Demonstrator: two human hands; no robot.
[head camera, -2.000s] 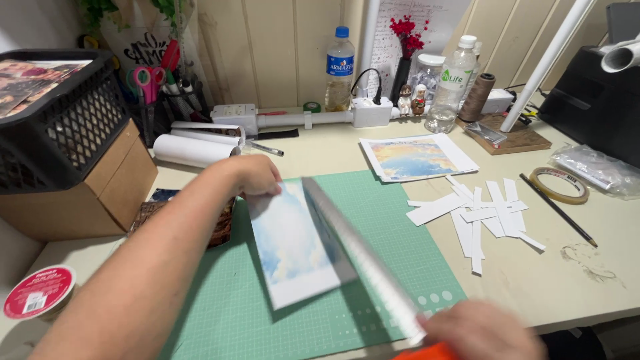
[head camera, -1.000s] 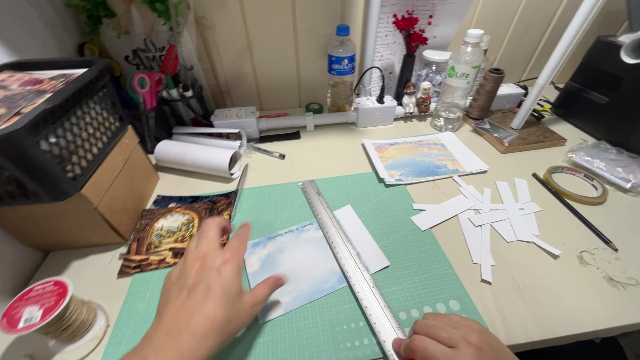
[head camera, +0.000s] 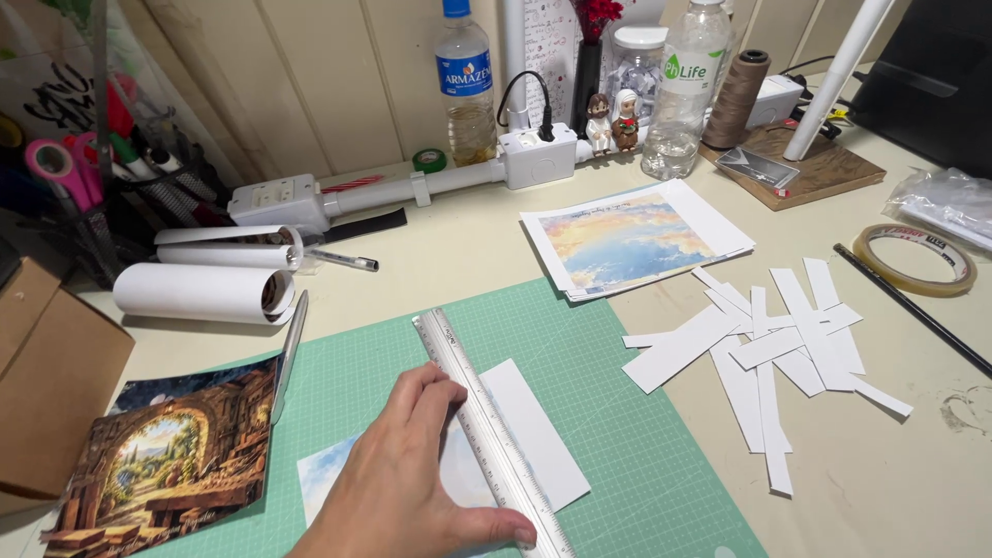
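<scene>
My left hand presses its fingertips and thumb against the left edge of a metal ruler. The ruler lies slantwise over a sky-printed paper sheet, whose white margin shows to the right of it. Both rest on a green cutting mat. My right hand is out of view. Left of my left hand lies a printed picture of a stone arch, with a slim silver tool along its right edge.
White paper strips lie heaped to the right, near a stack of sky prints, a tape roll and a black pencil. Paper rolls, a power strip, bottles and a cardboard box stand around the mat.
My left hand has come down onto the ruler, from beside it over the sky sheet. My right hand, at the ruler's near end a second ago, has left the view.
</scene>
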